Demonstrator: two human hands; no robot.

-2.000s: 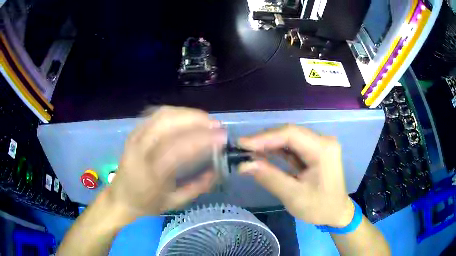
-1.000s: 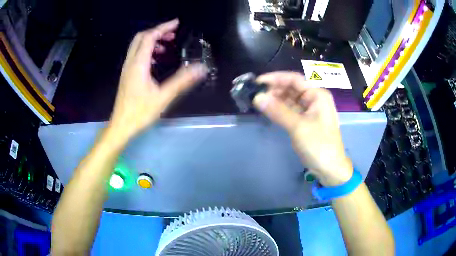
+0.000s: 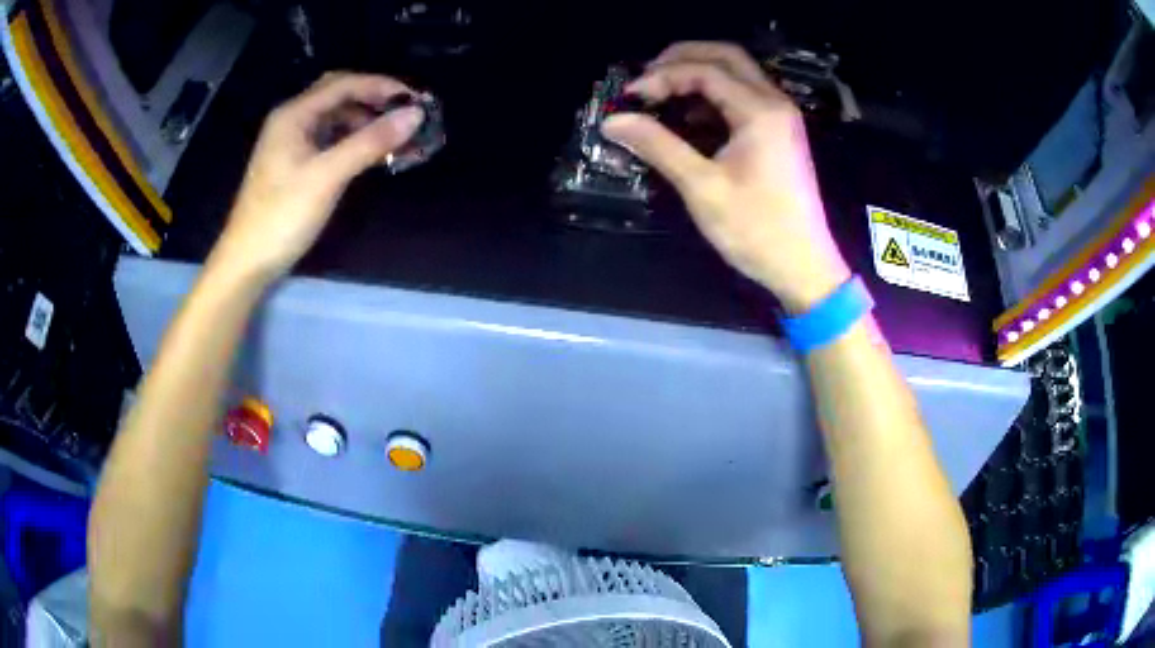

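Observation:
A metallic fixture [image 3: 605, 190] stands on the dark table in front of me. My right hand [image 3: 728, 158] is at the top of the fixture, with thumb and fingers closed around a small dark part on it; the fingers hide most of that part. My left hand [image 3: 323, 146] is to the left, above the table, and pinches a small dark-and-silver workpiece [image 3: 416, 132] between thumb and fingers, apart from the fixture.
A grey front panel has a red emergency stop [image 3: 248, 427], a white button [image 3: 324, 436] and an orange button [image 3: 407, 451]. A warning label [image 3: 918, 253] is at right. Yellow-black sensor bars flank the table. Black trays [image 3: 1026, 494] stand right; a fan [image 3: 583, 620] is below.
My right hand has moved from above the panel's edge to the fixture. My left hand has left the fixture and now holds a workpiece to its left. The view has shifted, and the green light is off.

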